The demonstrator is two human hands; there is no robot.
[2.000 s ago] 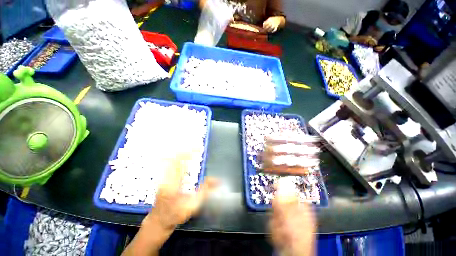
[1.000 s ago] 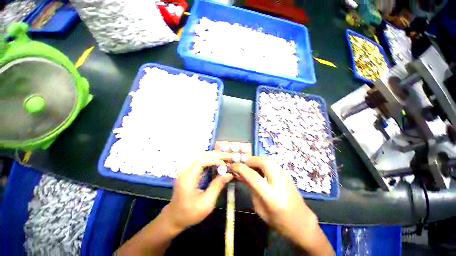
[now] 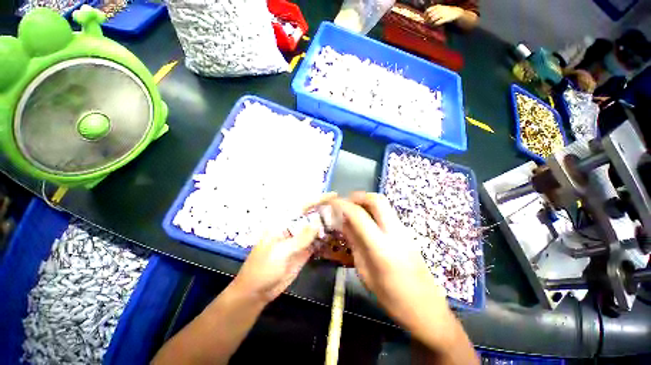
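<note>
My left hand (image 3: pixel 275 260) holds several small white pieces (image 3: pixel 305 222) at its fingertips, over the left edge of the reddish-brown fixture block (image 3: pixel 334 249). My right hand (image 3: pixel 382 246) is over the block, its fingers touching or close to the white pieces; the fingers hide most of the block and what they grip. The block's pale yellow handle (image 3: pixel 335 314) points down below the bench edge. The left parts tray (image 3: pixel 207 153), full of white pieces, lies behind my left hand. The right parts tray (image 3: pixel 480 285), with white and purplish-brown pieces, lies beside my right hand.
The large blue bin (image 3: pixel 371 128) stands behind the trays. A bench press (image 3: pixel 521 214) is at right, a green fan (image 3: pixel 153 93) at left. A clear bag (image 3: pixel 225 36) of white parts stands at the back. A lower-left blue crate (image 3: pixel 139 306) is below the bench. A person's hand (image 3: pixel 442 14) shows opposite.
Two seconds ago the block was over the right tray, in my right hand. Since one second ago my hands stay together at the block, with more white pieces in my left fingers. The view has shifted.
</note>
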